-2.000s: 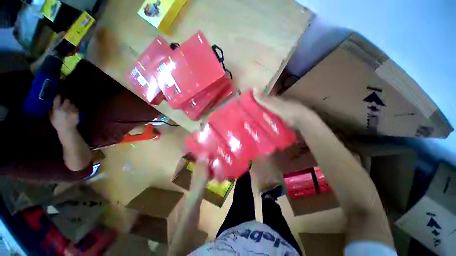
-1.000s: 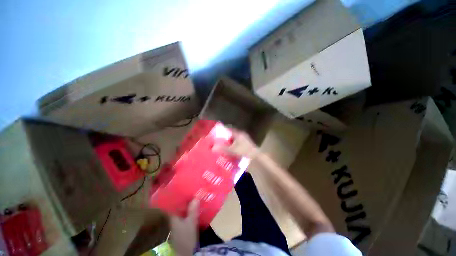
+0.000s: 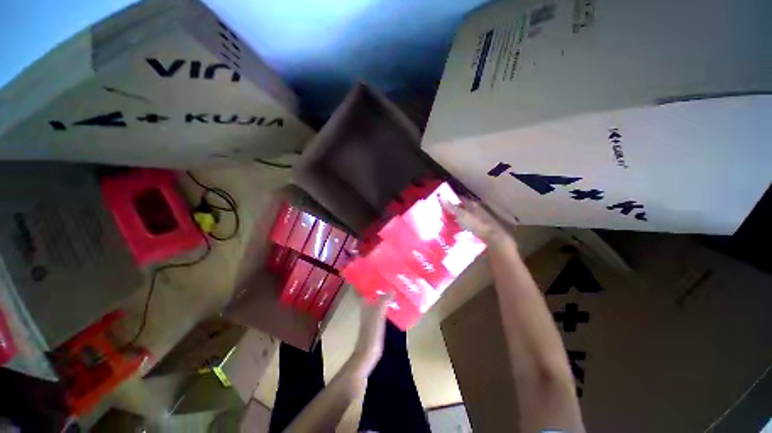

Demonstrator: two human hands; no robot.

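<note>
A bundle of several red product boxes (image 3: 419, 254) is held between my two hands, over the near edge of an open small carton (image 3: 360, 161) whose inside looks dark. My left hand (image 3: 377, 317) grips the bundle's lower left end. My right hand (image 3: 478, 221) grips its upper right end, fingers on the top face. Just left of the bundle, an open carton (image 3: 262, 309) holds several red product boxes (image 3: 311, 262) in rows. The undersides of the held boxes are hidden.
Large cartons stand at the upper left (image 3: 169, 110), upper right (image 3: 592, 161) and lower right (image 3: 643, 338). A red plastic stool (image 3: 152, 216) and a black cable (image 3: 151, 296) with a yellow piece lie on the left floor. My legs are below the boxes.
The view has turned from the table to the cartons and moved closer. The red bundle has moved from above the table to the small open carton, still in both hands.
</note>
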